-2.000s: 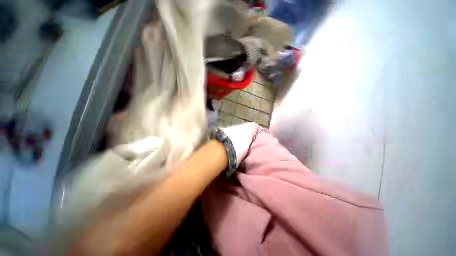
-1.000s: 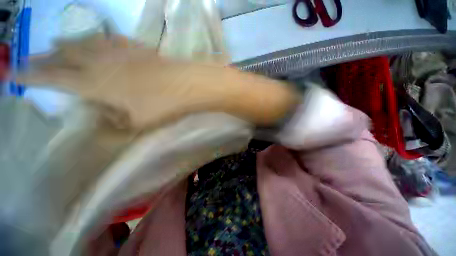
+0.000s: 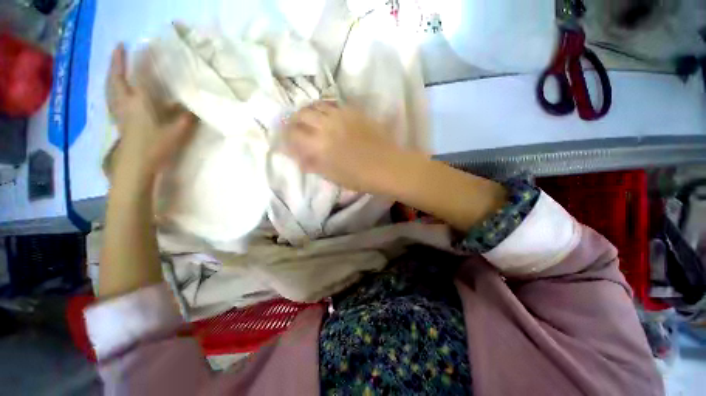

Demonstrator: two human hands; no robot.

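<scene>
A cream cloth garment piece (image 3: 217, 186) lies bunched on the white table and hangs over its front edge onto my lap. My left hand (image 3: 147, 124) is at the cloth's left side, fingers spread and blurred; whether it grips the cloth is hard to tell. My right hand (image 3: 321, 139) is on the middle of the cloth, fingers bent and closed on a fold. Scissors with dark red handles (image 3: 575, 81) lie on the table to the right, blades pointing away from me.
Bright glare washes out the top middle. A scale runs along the table's front edge (image 3: 557, 158). Red baskets stand below the table at right (image 3: 608, 224) and under the cloth (image 3: 248, 329). A red object (image 3: 23, 73) is at far left. Brownish cloth lies at far right.
The view has turned back to the table. My right hand has come from the left onto the middle of the cloth. My left hand has come into view on the cloth.
</scene>
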